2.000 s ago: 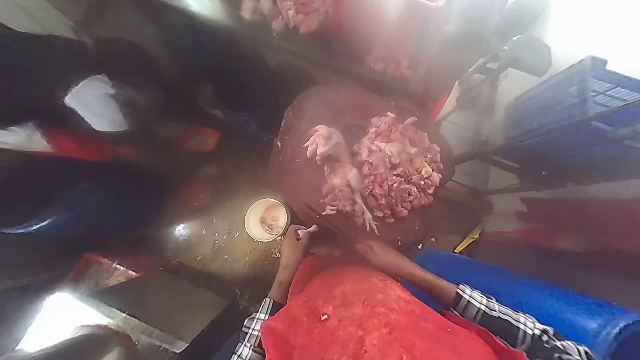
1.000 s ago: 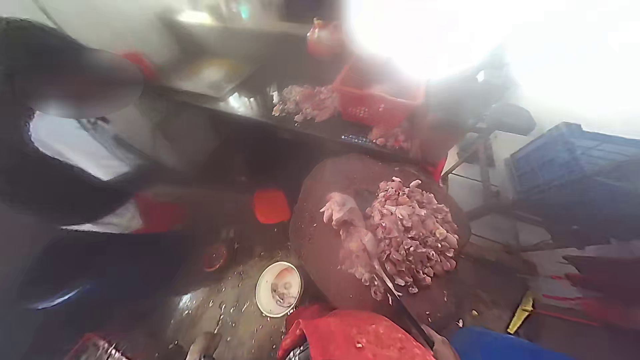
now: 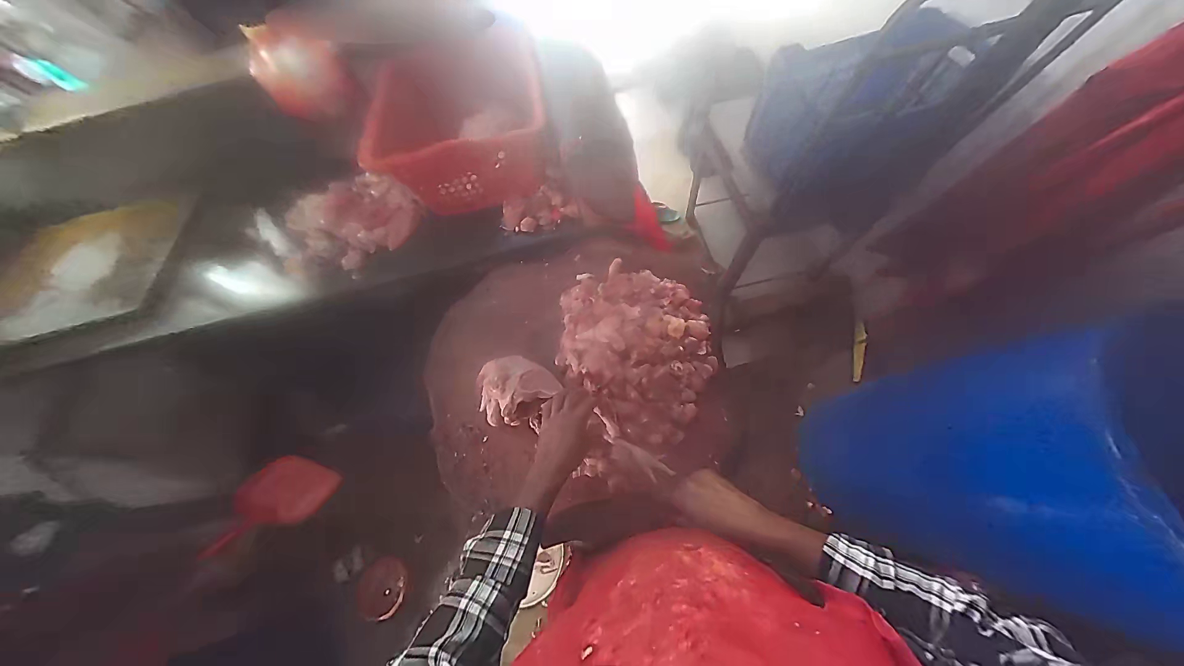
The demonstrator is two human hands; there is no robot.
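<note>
A round chopping block (image 3: 481, 305) bears a large heap of chopped raw meat (image 3: 638, 342), with a pale piece of poultry carcass (image 3: 516, 388) to its left. At the lower left edge of the heap, my left hand (image 3: 566, 421) has its fingers closed on the near end of the carcass piece. Reaching in from the lower right, my right hand (image 3: 671, 486) is blurred beside the near side of the heap. A dark, flat shape lies between my forearms; whether it is a blade in my right hand cannot be told.
Beyond the block, a red plastic basket (image 3: 453, 171) and raw meat (image 3: 356, 217) rest on a dark counter. A large blue container (image 3: 971, 462) stands at right. A red dustpan-like object (image 3: 287, 490) lies at lower left. A white bucket (image 3: 546, 573) is partly hidden by my sleeve and red apron.
My left hand, near the bottom edge and off the block a second ago, is now at the carcass piece. The knife seen in my right hand then is no longer distinct. The view has shifted.
</note>
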